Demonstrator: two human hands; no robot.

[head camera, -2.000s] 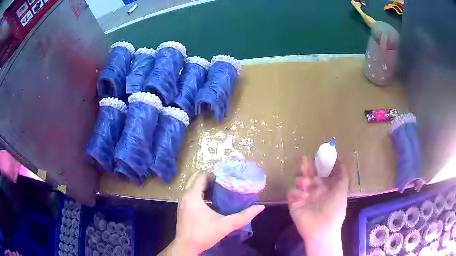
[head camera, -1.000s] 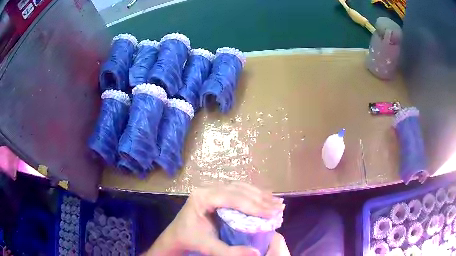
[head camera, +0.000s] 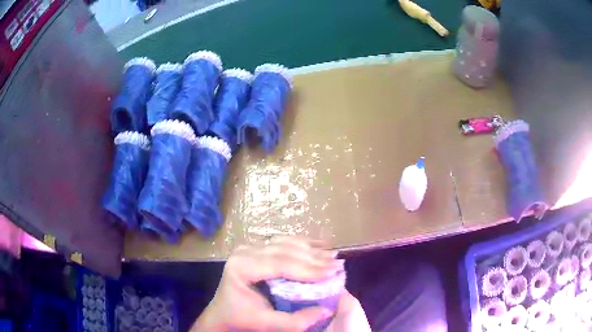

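A blue tube piece with a white scalloped rim is held upright over the bench's front edge. My left hand grips it around the side and over the rim. My right hand is at its right side, largely hidden behind the piece and cut off by the bottom edge. Which fingers lie over the rim is hard to tell. The white glue bottle with a blue tip lies on the cardboard bench cover, out of both hands.
Several finished or waiting blue pieces lie at left beside a grey side panel. At right are another blue piece, a pink-red item and a speckled cup. A crate holds pale rings. A yellow piece is on the belt.
My right hand let go of the glue bottle, which now lies on the bench, and came to the blue piece. Both hands now hold the piece. The view has shifted slightly.
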